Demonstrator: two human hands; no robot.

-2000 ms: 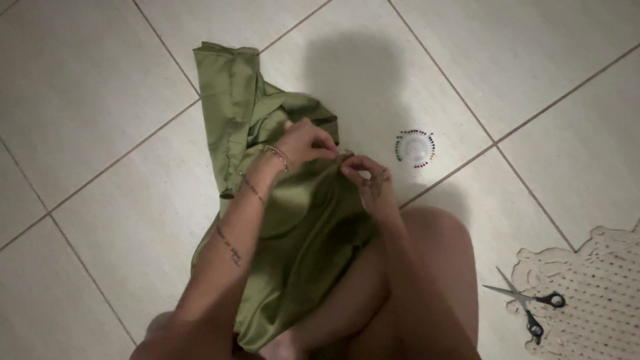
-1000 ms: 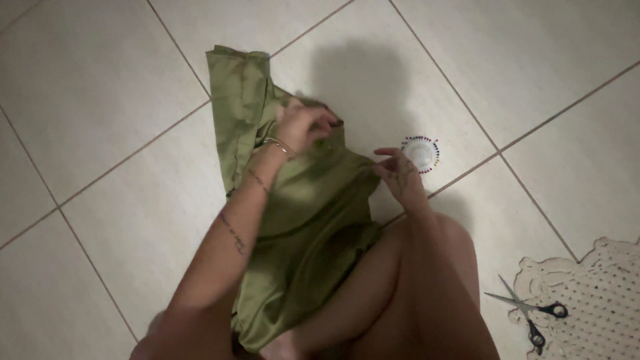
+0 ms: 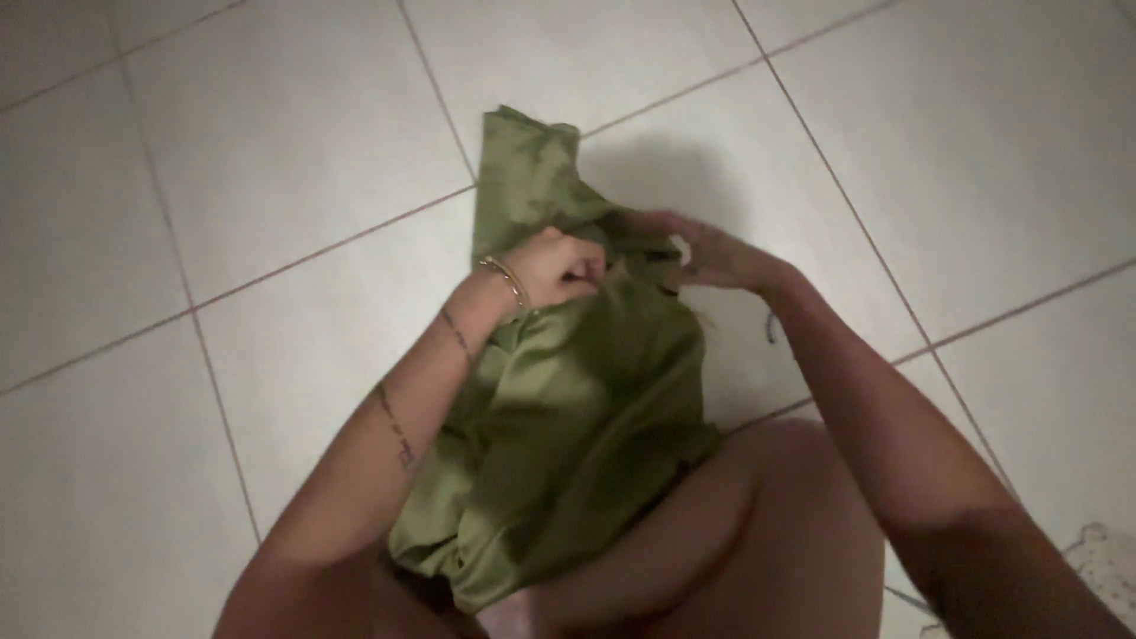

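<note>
Green satiny fabric (image 3: 586,373) lies bunched over the tiled floor and against my bare leg, its narrower end pointing away from me. My left hand (image 3: 555,266), with a bracelet at the wrist, is curled around a fold near the fabric's middle. On the right side, my right hand (image 3: 701,253) is at the fabric's upper edge, its fingers spread and partly under or behind the cloth. Blur hides the fingertips, and I cannot tell whether they pinch it.
Part of the ring of pins (image 3: 771,327) shows just left of my right forearm. At the lower right, a crocheted mat (image 3: 1109,564) is partly in view, with a scissor blade (image 3: 910,599) beside my right arm. My bent leg (image 3: 799,524) borders the fabric.
My right hand has moved from beside the ring of pins back to the fabric. My right forearm now covers most of the pins and scissors. The view has shifted left.
</note>
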